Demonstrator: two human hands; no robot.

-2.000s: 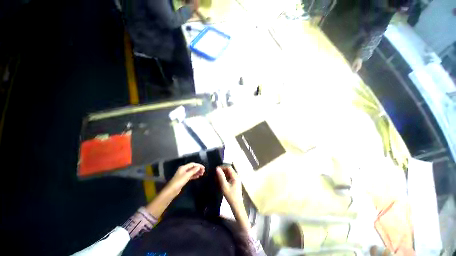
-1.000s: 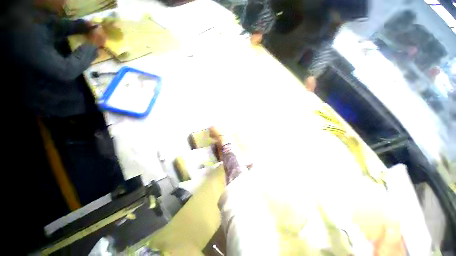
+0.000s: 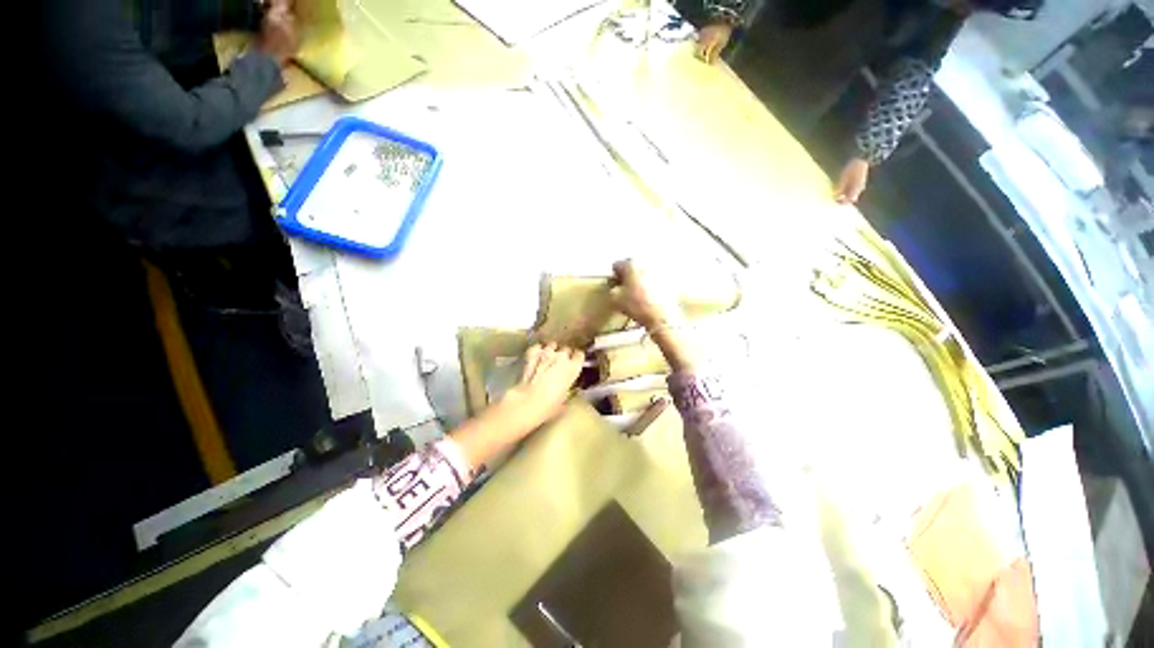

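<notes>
Olive-tan pieces (image 3: 576, 304) lie on the bench in front of me, beside rolled tan panels (image 3: 629, 365) with dark open ends and white sheets between them. My right hand (image 3: 637, 296) is closed at the upper right corner of one tan piece. My left hand (image 3: 551, 372) is on the lower edge of the pieces, against the rolls; its fingertips are partly hidden, so its grip is unclear. Nearer me lies a wide tan panel (image 3: 506, 506) with a dark brown square (image 3: 605, 580) on it, bearing a short thin white line.
A blue tray (image 3: 292, 215) of small metal pieces is at upper left. Yellow-green strips (image 3: 930, 336) and orange-red pieces (image 3: 993, 595) lie at right. The dark side board (image 3: 165, 589) is at lower left. One person stands at upper left; other people's hands are across the bench.
The view has shifted towards the bench. Both hands have come from near my body to the tan pieces. Since one second ago, my left hand has come into view and my right hand has moved right.
</notes>
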